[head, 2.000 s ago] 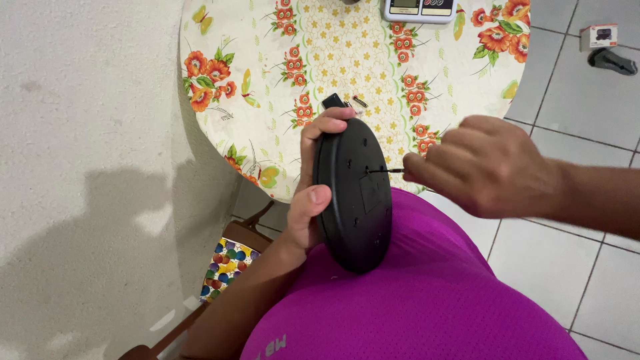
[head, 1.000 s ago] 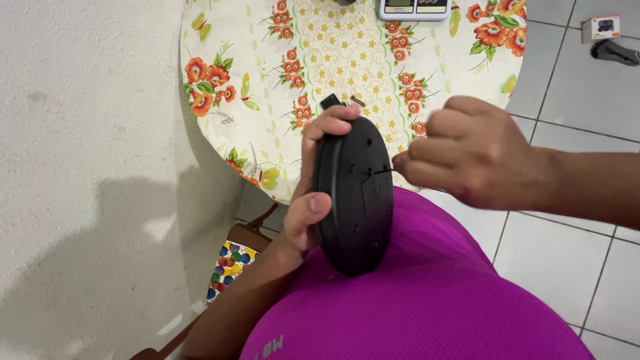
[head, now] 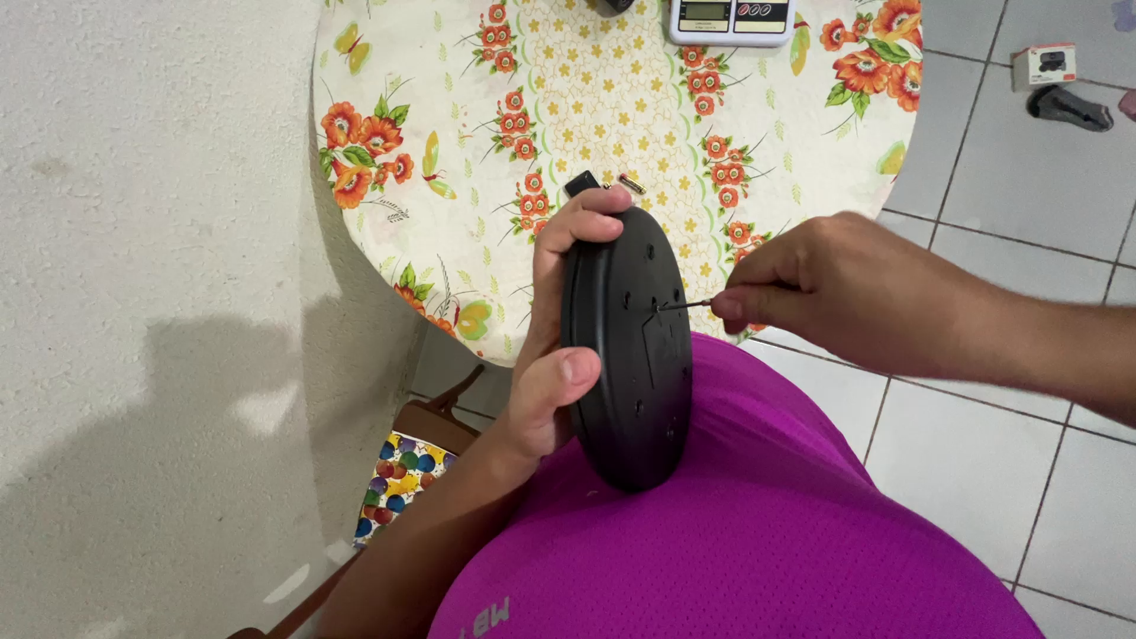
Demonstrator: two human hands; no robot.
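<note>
My left hand point(head: 561, 355) grips a round black plastic device point(head: 632, 355) by its edge, thumb on the near side and fingers at the top. The device stands tilted on edge against the purple shirt, its flat face with several screw holes and a panel outline turned to the right. My right hand point(head: 790, 280) pinches a small screwdriver point(head: 690, 305); its thin shaft meets a hole near the middle of that face. Beyond the left fingertips, a small black part point(head: 582, 184) and a small battery point(head: 632, 184) lie on the table.
A round table with a floral tablecloth point(head: 603, 98) is in front, bearing a digital scale point(head: 731, 22) and a dark object point(head: 614, 5) at its far side. A wall point(head: 160, 177) is at the left. A small box point(head: 1045, 66) and a dark sock-like item point(head: 1068, 108) lie on the tiled floor.
My right hand has turned and shifted about the screwdriver, whose shaft shows more clearly now. My left hand keeps the same hold on the device.
</note>
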